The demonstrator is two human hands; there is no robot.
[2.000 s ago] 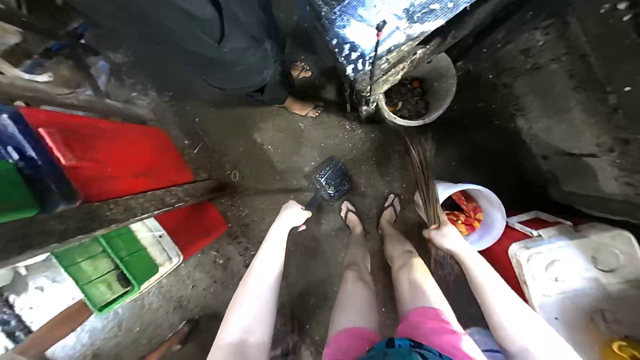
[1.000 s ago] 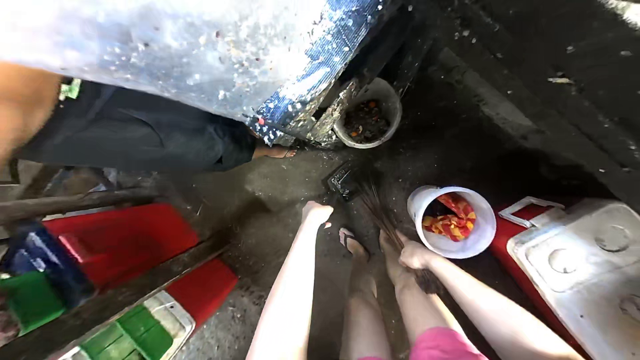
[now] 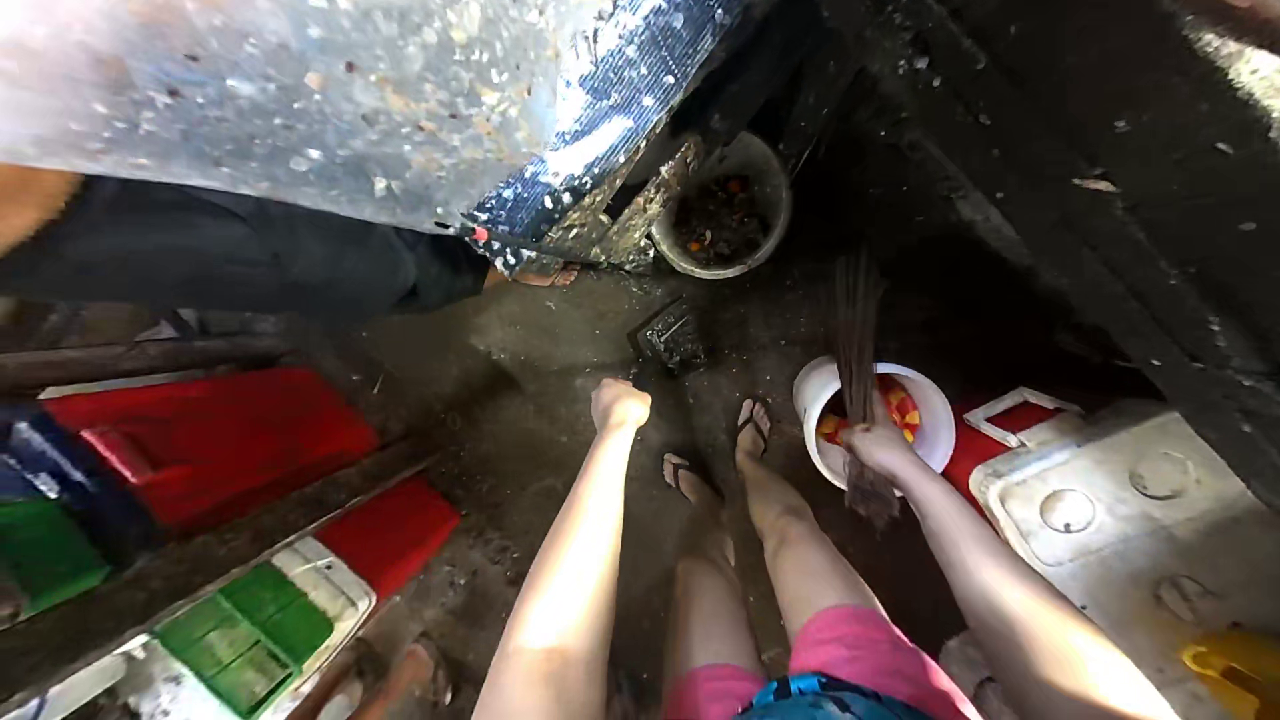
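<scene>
My left hand [image 3: 620,405] is closed in a fist around what seems to be the handle of a dark dustpan; the handle is hardly visible here. The pan [image 3: 675,335], wet and flecked with bits, lies just beyond the fist. My right hand [image 3: 878,445] grips a bundle of thin brown sticks, a stick broom [image 3: 856,330], near its bound end. Its bristles point away from me. Broom and hand are in front of a white bucket [image 3: 940,420] that holds a red and yellow cloth or wrapper [image 3: 900,408].
A bucket of dark scraps [image 3: 720,225] stands under the table corner [image 3: 560,150]. A person in dark trousers [image 3: 300,245] is at left. Red coolers [image 3: 220,440] and green trays [image 3: 245,635] lie beyond a wooden beam [image 3: 190,550]. A white-lidded cooler [image 3: 1130,500] is at right.
The view has shifted, showing more of the table. The broom, beside the white bucket two seconds ago, is now in front of it. The dustpan remains near my left hand.
</scene>
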